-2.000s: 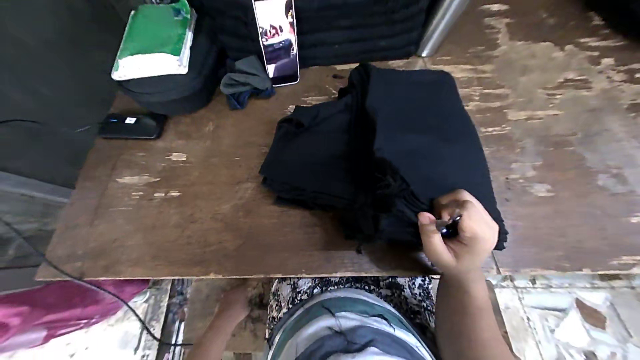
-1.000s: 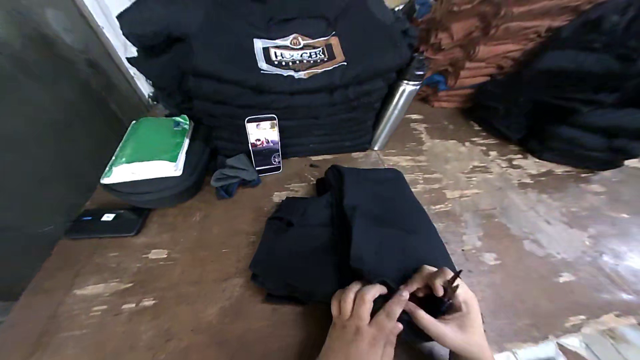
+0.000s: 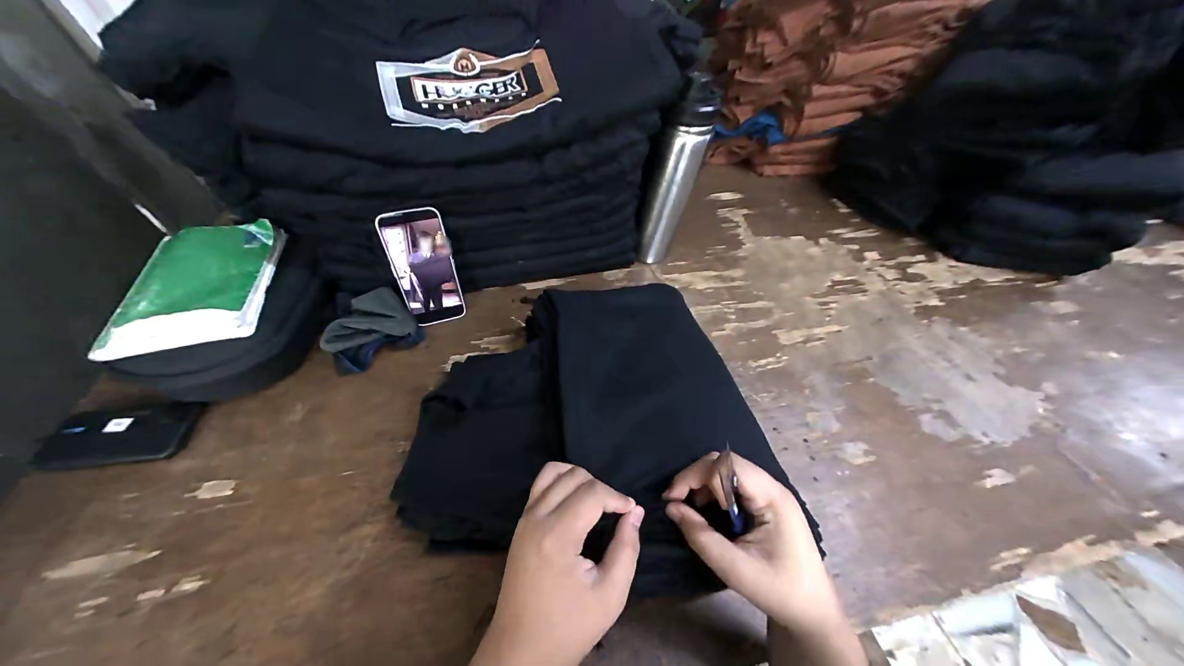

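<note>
A folded stack of black fabric pieces (image 3: pixel 638 379) lies on the worn wooden table near its front edge. My left hand (image 3: pixel 578 546) is over the lower part of the stack, thumb and index fingertip pinched together; whether a thread or cloth edge is between them cannot be seen. Just to its right, my right hand (image 3: pixel 749 536) holds a small dark, pointed tool (image 3: pixel 731 490), perhaps thread snips, in its curled fingers. The right thumb and index finger almost meet over the black cloth.
Behind stand a pile of black T-shirts (image 3: pixel 444 176) with a printed front, a propped smartphone (image 3: pixel 422 265) and a steel bottle (image 3: pixel 673 185). At left are a green-and-white packet (image 3: pixel 190 287) on a black case, a dark phone-like object (image 3: pixel 120 435) and a crumpled cloth (image 3: pixel 370 324). Brown (image 3: pixel 832 74) and black garments (image 3: pixel 1008 176) lie at right.
My left hand, low beside my body two seconds ago, has come up to the black fabric beside my right hand. The right hand still has the small tool. The view has tilted up.
</note>
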